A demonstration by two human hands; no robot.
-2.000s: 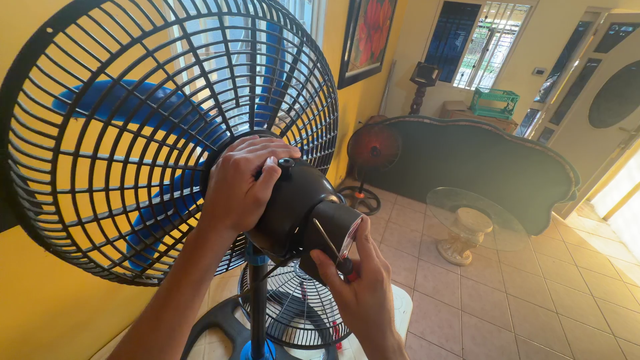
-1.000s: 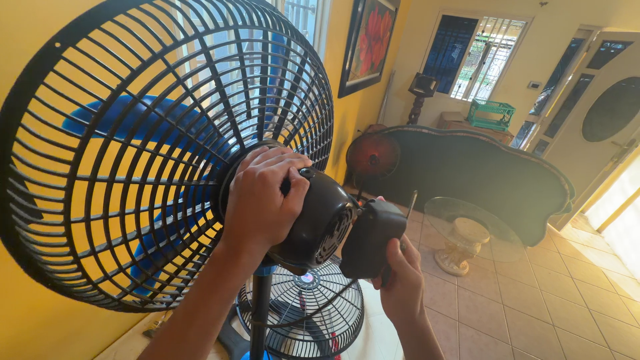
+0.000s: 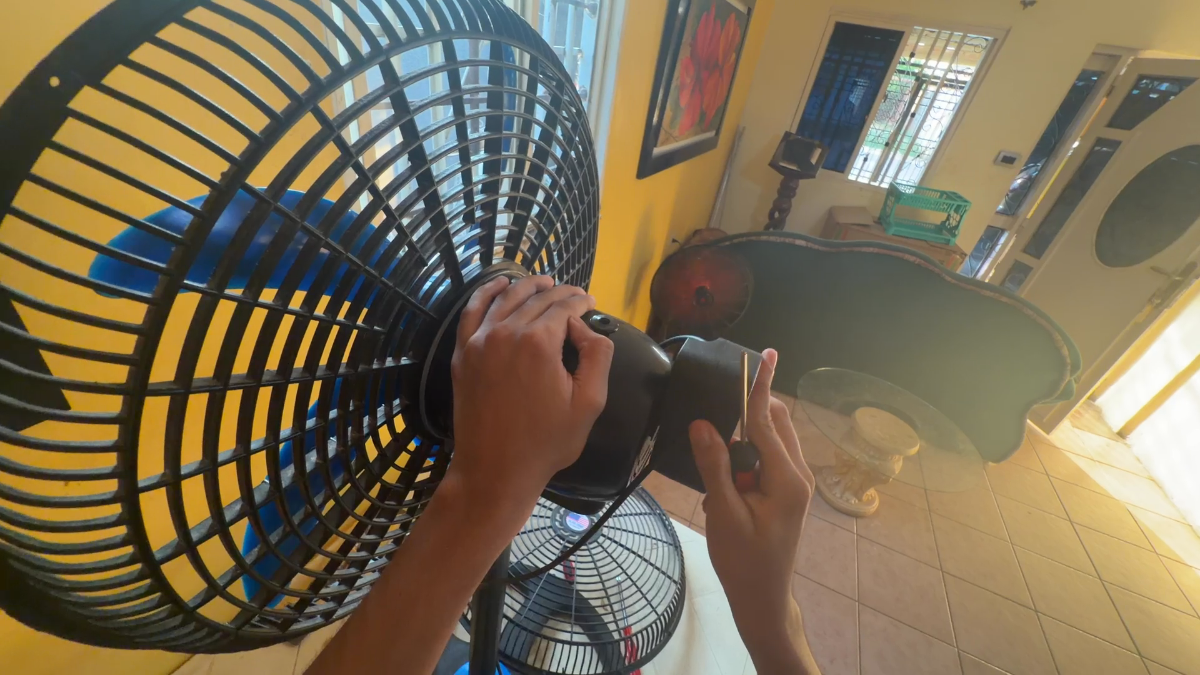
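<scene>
A large pedestal fan with a black grille [image 3: 234,375] and blue blades [image 3: 234,239] fills the left side. My left hand [image 3: 525,375] rests over the top of its black motor housing [image 3: 623,384], close behind the grille. At the rear of the housing, my right hand [image 3: 755,487] holds a black box-shaped cover [image 3: 708,384] by its right side. A screwdriver is also in that hand, its thin shaft [image 3: 744,394] upright against the cover and its dark handle [image 3: 742,457] between the fingers. The cover meets the housing's back end; whether it is fastened cannot be told.
Below stands a smaller fan grille [image 3: 591,581] beside the black pole [image 3: 487,609]. Farther back are a glass-topped table with a carved pedestal [image 3: 867,459], a dark sofa back [image 3: 891,328], a red fan [image 3: 701,291] and a green crate [image 3: 923,214].
One second ago the cover was apart from the motor housing, with wires between them; now it is against the housing's rear. My left hand has stayed on the housing.
</scene>
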